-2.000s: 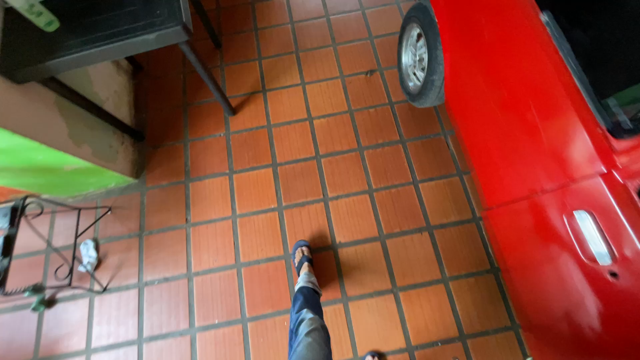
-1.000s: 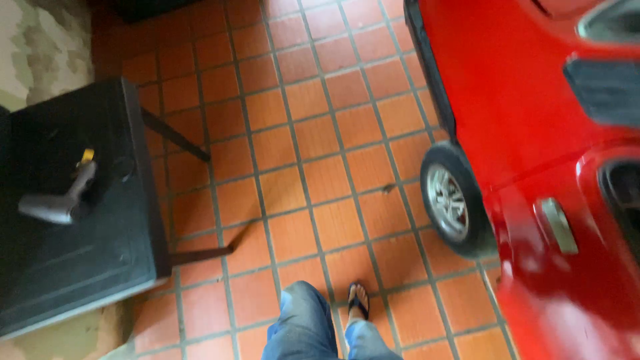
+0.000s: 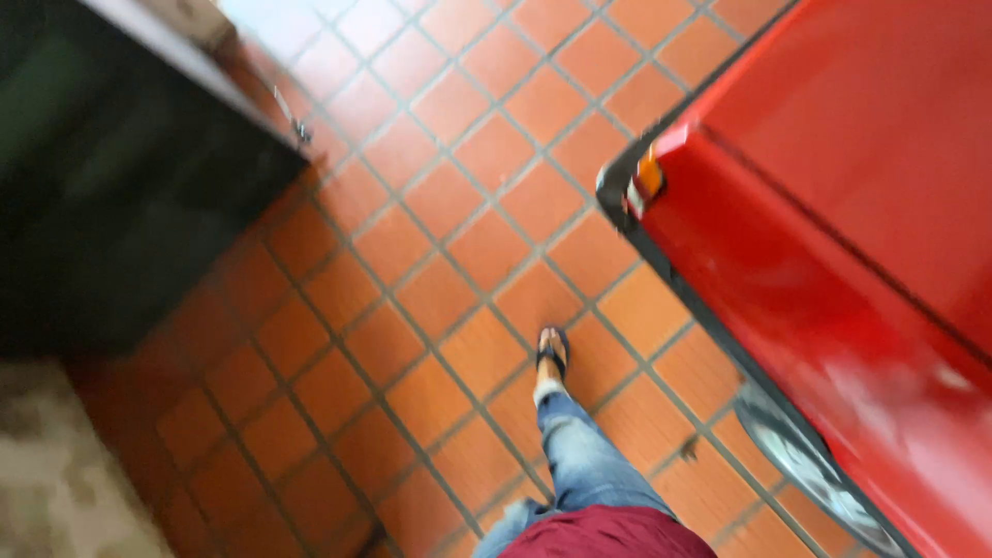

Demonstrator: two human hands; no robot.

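Neither of my hands shows in the head view, so what they hold or touch is hidden. My leg in blue jeans (image 3: 577,449) reaches forward from the bottom, below the hem of a dark red shirt (image 3: 608,535). The foot wears a dark sandal (image 3: 552,353) and stands on the orange floor tiles (image 3: 434,287). To its right is the corner of a red car (image 3: 814,256), with an orange and white corner light (image 3: 648,180) and a black bumper edge.
A large dark boxy object (image 3: 132,178) fills the upper left. A stained wall (image 3: 70,473) is at the lower left. The car's wheel (image 3: 814,465) is at the lower right. A small dark bit (image 3: 688,447) lies on the tiles.
The view has moved forward along the car and turned. The black table with a grey tool on it, seen at left one second ago, has left the view; the car's corner has come in.
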